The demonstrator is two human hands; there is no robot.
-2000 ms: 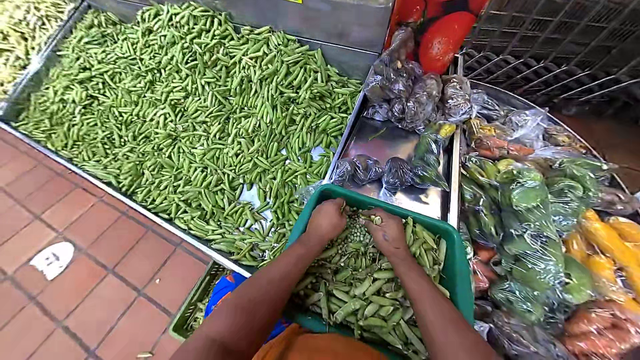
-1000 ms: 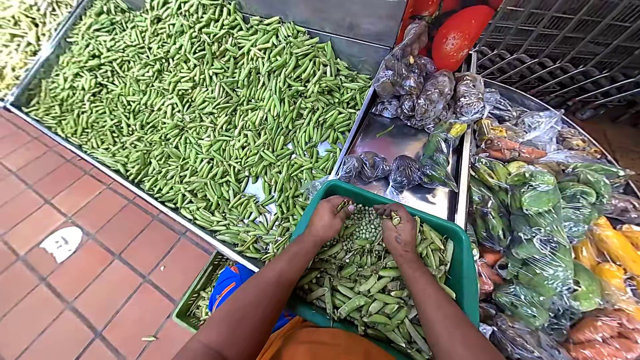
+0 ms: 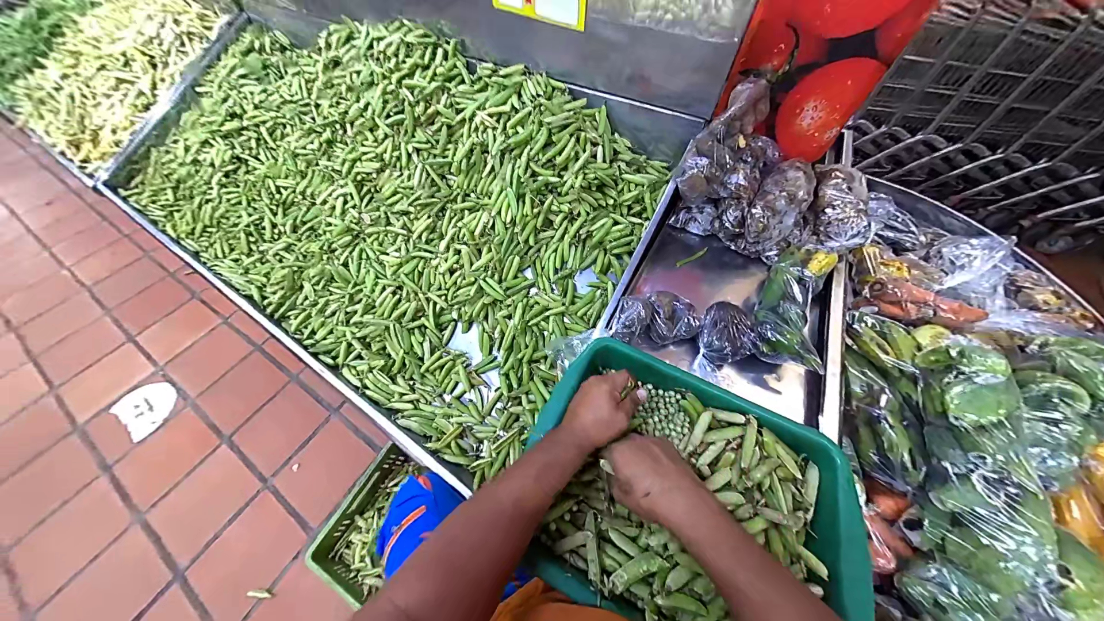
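Note:
A green plastic crate (image 3: pixel 841 496) holds many pea pods (image 3: pixel 638 565), with a pile of shelled green peas (image 3: pixel 666 414) near its far left corner. Beside those peas, at the crate's far left, my left hand (image 3: pixel 602 408) has its fingers curled with a bit of pod at the fingertips. My right hand (image 3: pixel 647 473) is just below and to the right, over the pods, its fingers bent and mostly turned out of sight; whether it holds a pod cannot be made out. The two hands are close together.
A large metal bin of pea pods (image 3: pixel 388 216) adjoins the crate's far left side. Bagged vegetables (image 3: pixel 975 397) lie to the right, and a metal tray (image 3: pixel 699 280) with wrapped produce stands beyond. A smaller green crate (image 3: pixel 332 539) with pods sits on the tiled floor at lower left.
My right hand has moved down and left, nearer my left hand, from the right side of the shelled peas. My left hand stays by the crate's far left corner.

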